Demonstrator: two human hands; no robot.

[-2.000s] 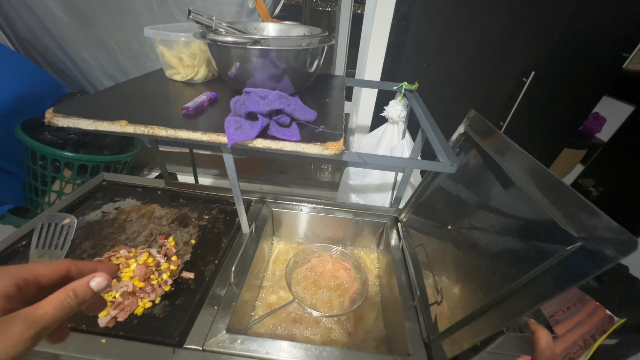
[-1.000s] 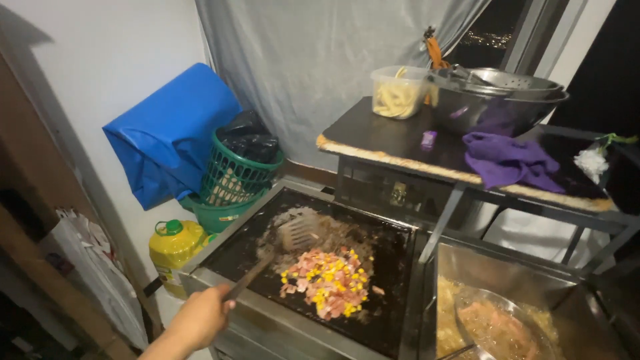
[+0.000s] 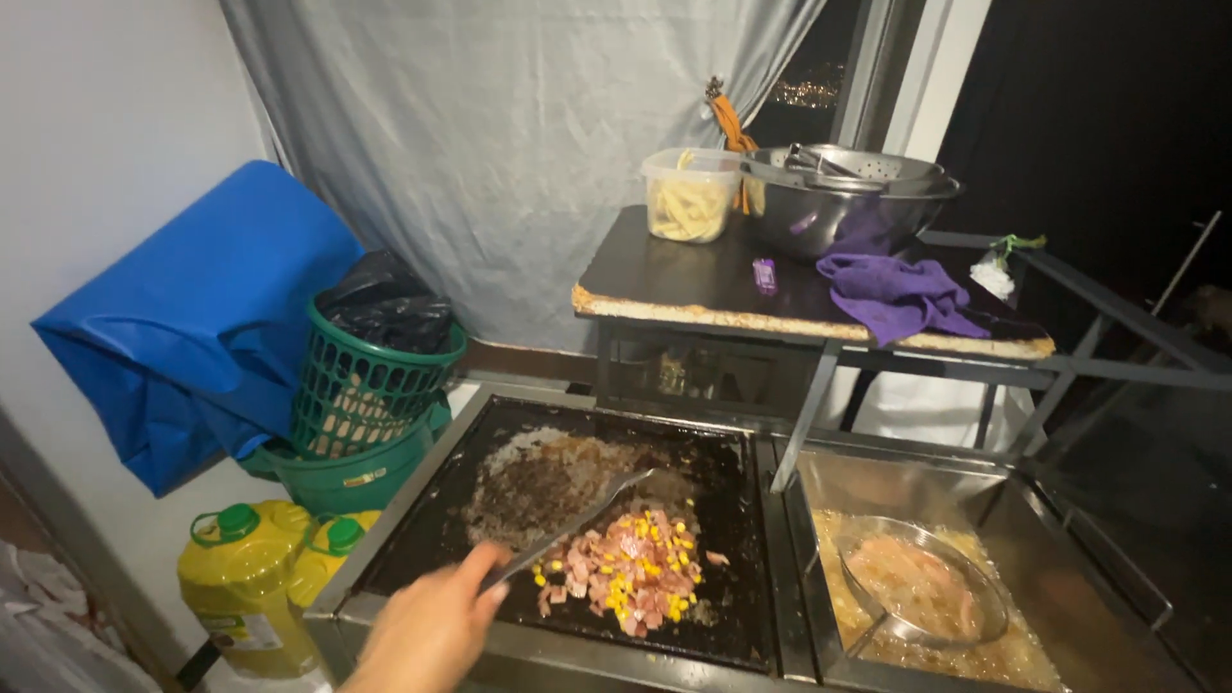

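My left hand (image 3: 433,616) grips the handle of a metal spatula (image 3: 577,520), whose blade is tilted edge-on just above the food. Below and right of it, a pile of diced pink meat and yellow corn kernels (image 3: 630,568) lies on the dark griddle (image 3: 414,549). Brown scorched residue (image 3: 539,481) covers the griddle behind the pile. To the right, a round wire strainer (image 3: 1006,606) sits in the bubbling oil of a deep fryer (image 3: 895,457), with a pale pink piece of food (image 3: 914,577) in it. My right hand is out of view.
A raised black shelf (image 3: 674,279) holds a purple cloth (image 3: 895,294), a small purple packet (image 3: 764,276), a plastic tub of pale cut strips (image 3: 688,202) and metal bowls (image 3: 847,207). Green baskets (image 3: 375,404), a blue sheet (image 3: 212,308) and yellow oil jugs (image 3: 245,577) stand left.
Two seconds ago my left hand was beside the food pile without the spatula, which lay at the griddle's left; now the hand holds it. The view has swung left.
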